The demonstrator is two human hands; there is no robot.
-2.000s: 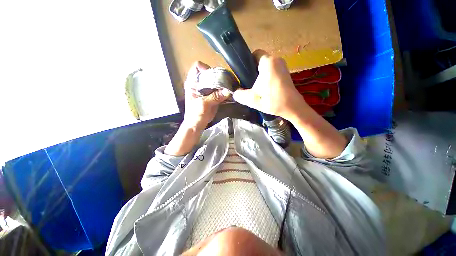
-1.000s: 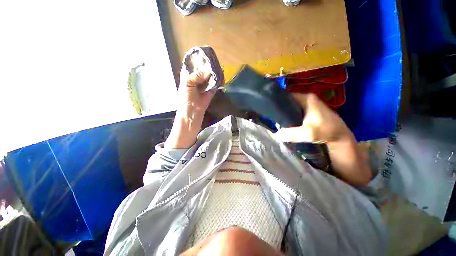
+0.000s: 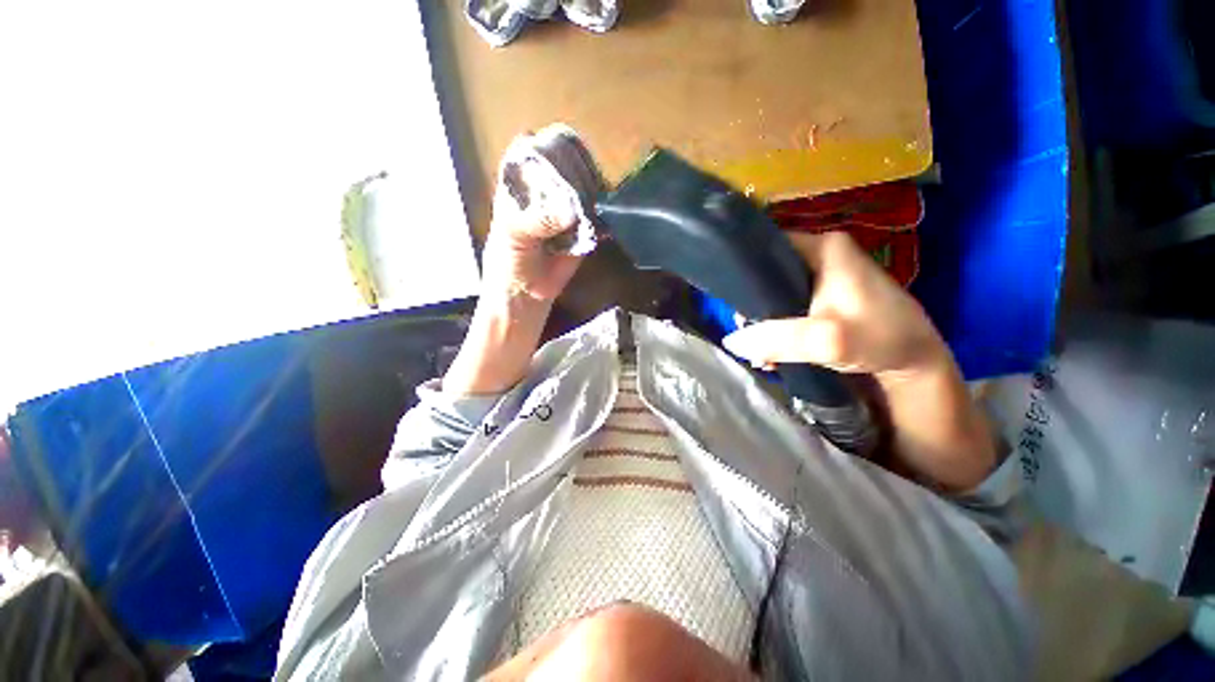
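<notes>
My left hand [image 3: 526, 260] holds a small grey-white fabric piece [image 3: 553, 187] upright near the board's front left edge; its paler inside shows. My right hand [image 3: 853, 327] is closed around the grip of a black curved trimmer [image 3: 713, 227]. The trimmer's wide flat head points left, at the right side of the fabric piece; I cannot tell if they touch. A ribbed grey-black hose [image 3: 837, 420] runs from the rear of the grip by my right wrist. Some of my right fingers are hidden behind the grip.
Several grey-white fabric pieces [image 3: 589, 13] lie at the far side of the brown board [image 3: 693, 87], one apart [image 3: 776, 9]. Red items [image 3: 895, 207] sit under its yellow front edge. A white surface [image 3: 200, 160] is at left, blue plastic [image 3: 993, 173] at right, a printed sheet [image 3: 1113, 426] lower right.
Since the first frame, the trimmer and my right hand moved right and towards me, and the head turned left. My left hand turned the fabric piece upright. The trimmer head has risen slightly since the second frame.
</notes>
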